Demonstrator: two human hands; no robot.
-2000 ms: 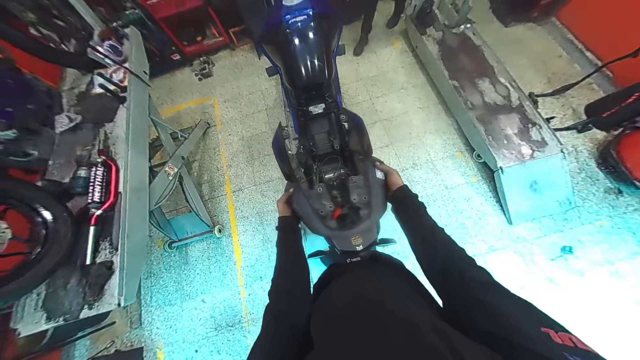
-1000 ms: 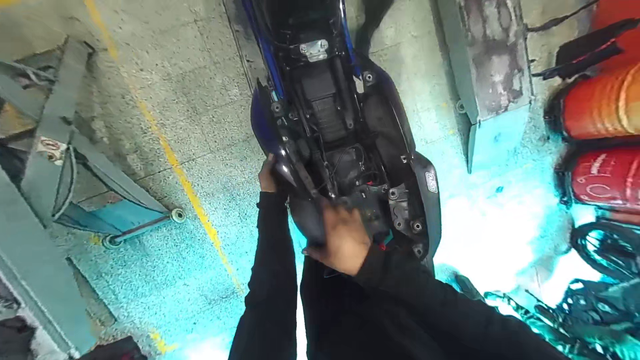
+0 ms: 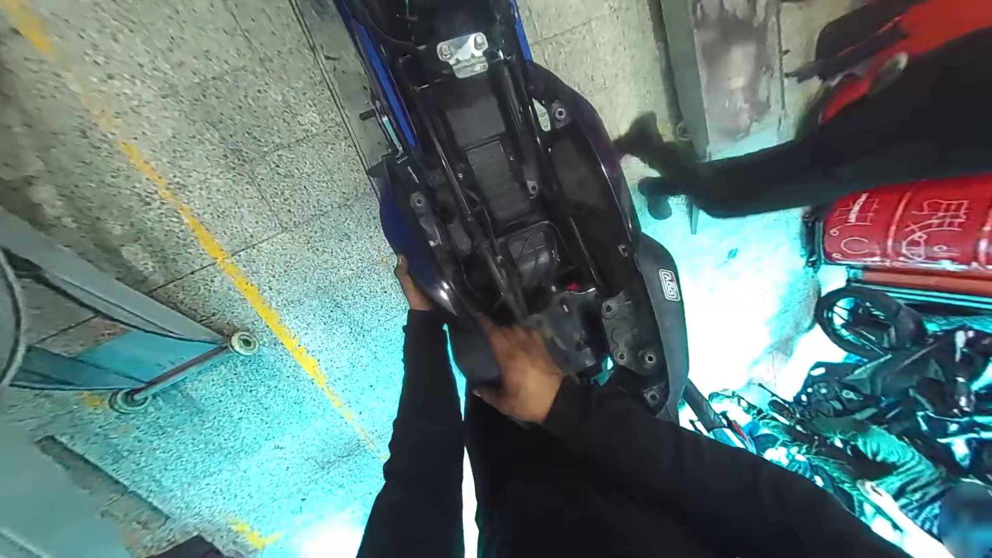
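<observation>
A motorcycle's bare rear subframe [image 3: 496,178], without a seat over it, runs down the middle of the view between dark side fairings. My left hand [image 3: 412,285] is at the outer edge of the left tail fairing [image 3: 407,225], its fingers partly hidden by the panel. My right hand [image 3: 523,368] grips the rear end of that same fairing, with its fingertips over the inner edge. The right tail fairing [image 3: 665,310] bears a small white label and touches neither hand. A metal bracket [image 3: 465,54] crosses the frame further forward.
Another person's dark-sleeved arm [image 3: 775,174] reaches in from the right, its hand near the right fairing. A wheeled metal stand [image 3: 155,333] is at left beside a yellow floor line [image 3: 248,291]. Red drums [image 3: 914,225], a loose wheel [image 3: 868,322] and motorcycle parts lie at right.
Two seconds ago my hands were on opposite sides of the tail; both are now at the left fairing. Another person's arm has come in from the right. The view has moved closer.
</observation>
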